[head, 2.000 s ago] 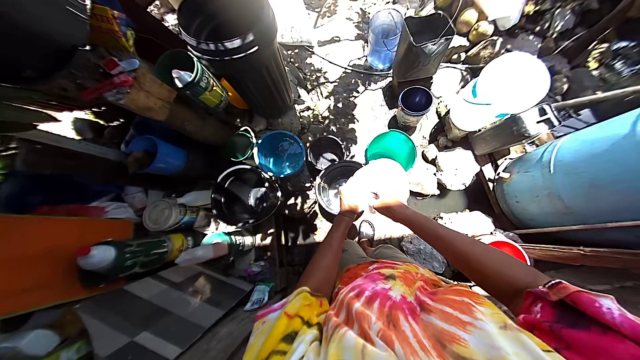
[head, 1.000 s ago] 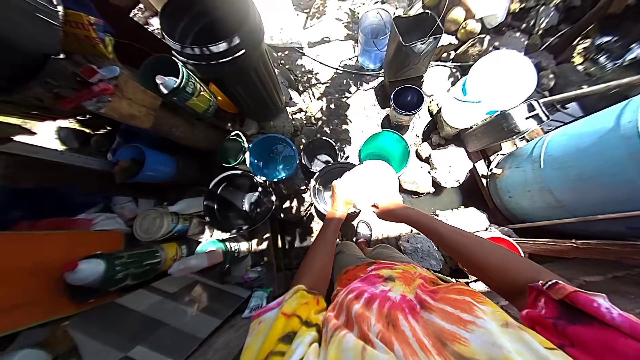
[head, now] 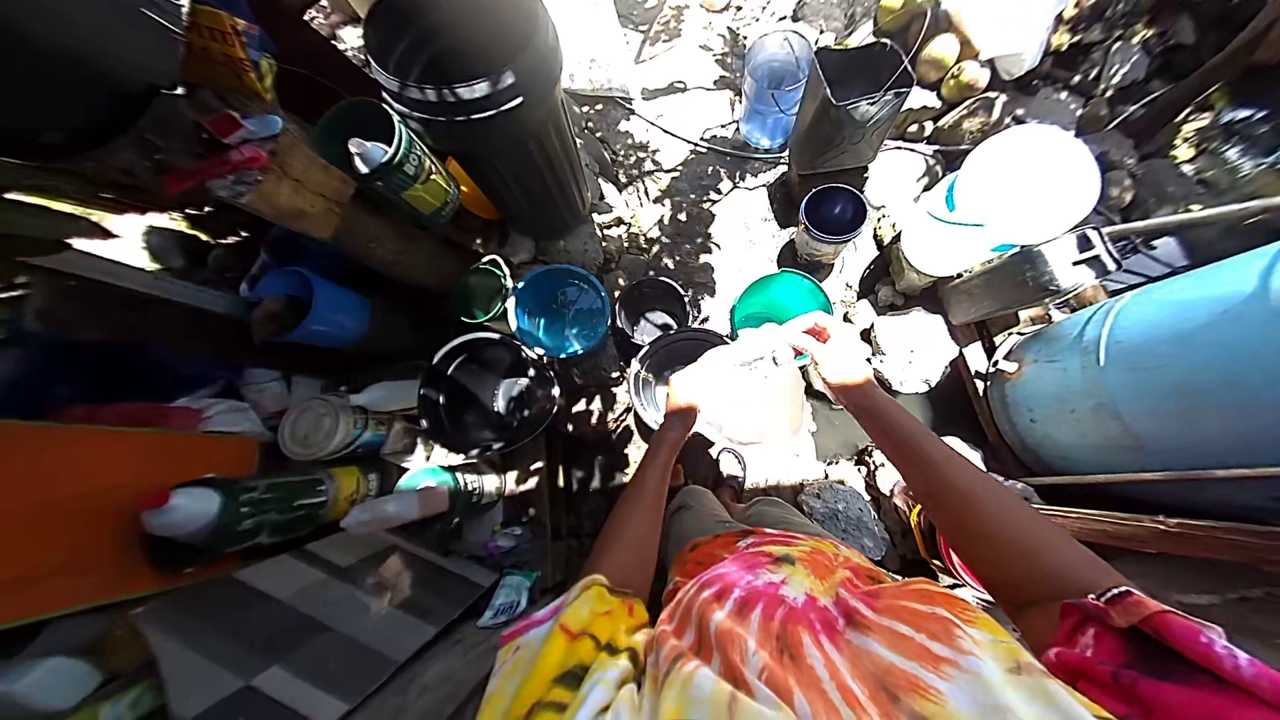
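A white item, probably cloth and washed out by glare [head: 752, 400], is stretched between my hands. My left hand [head: 688, 392] grips its left side, over the rim of a dark basin [head: 655, 365]. My right hand [head: 832, 350] holds its upper right part, close to a green basin [head: 782, 298]; a small green bit and a red patch show at its fingers. Bright light hides the finger details. To the left are a small black bucket [head: 652, 308], a blue bucket of liquid [head: 560, 310] and a wide black tub [head: 488, 393].
A tall black bin [head: 490, 110] stands at the upper left. A large blue barrel [head: 1150, 370] lies at the right, near white containers [head: 1030, 190] and rocks [head: 912, 350]. A dark-lined pail [head: 832, 220] is ahead. A checkered board [head: 320, 620] lies at the lower left.
My hands have moved apart, and the white item, earlier a compact bundle, now spreads wider between them. My right hand has moved up and to the right.
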